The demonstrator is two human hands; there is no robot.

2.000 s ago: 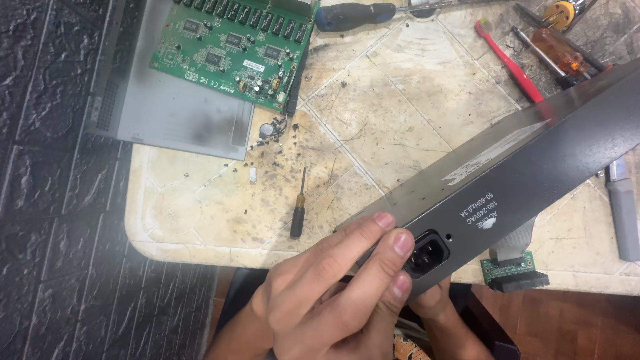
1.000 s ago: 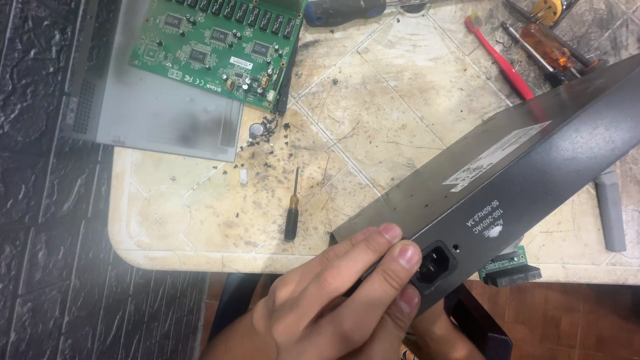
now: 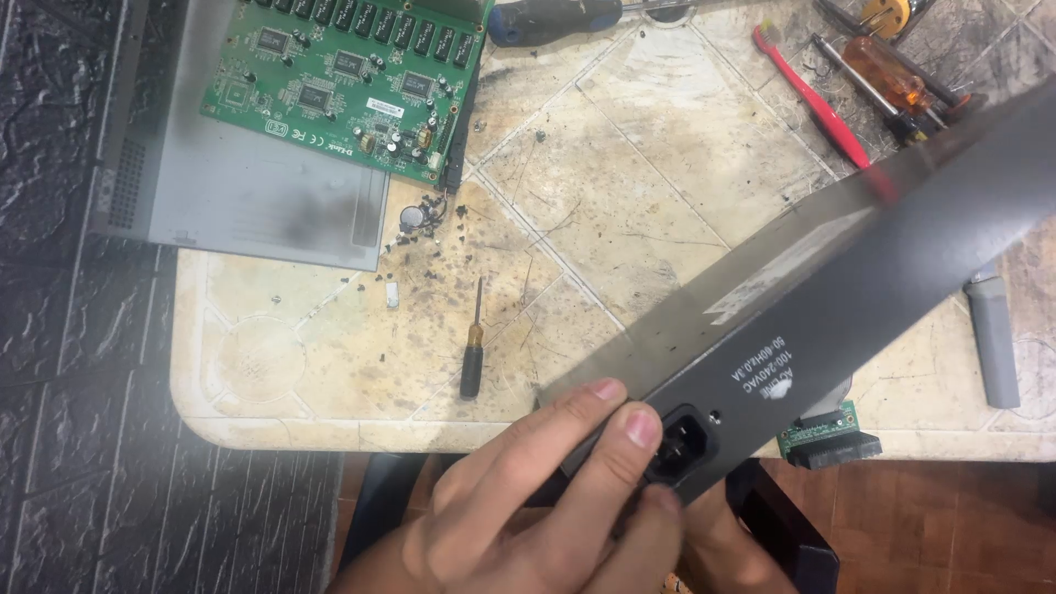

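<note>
A dark metal equipment case (image 3: 858,305) is tilted across the right half of the head view, its side with the power inlet socket (image 3: 683,445) turned up. My left hand (image 3: 544,503) grips its near corner, fingertips beside the socket. Behind and below the case, my right hand (image 3: 730,544) shows only in part; its fingers are hidden. A small green connector board (image 3: 825,433) on a grey ribbon cable shows beneath the case. A small screwdriver (image 3: 472,355) with a black and amber handle lies on the table, left of the case.
At upper left, a green circuit board (image 3: 330,91) overlaps a grey metal panel (image 3: 247,198). Small screws and a round metal disc (image 3: 412,218) lie nearby. A larger screwdriver (image 3: 553,21), a red toothbrush (image 3: 813,99), an orange-handled tool (image 3: 887,74) and a grey handle (image 3: 992,342) lie around the tabletop.
The case has shifted slightly in my hands, and less of the ribbon cable shows than two seconds ago. My left hand keeps its hold near the socket.
</note>
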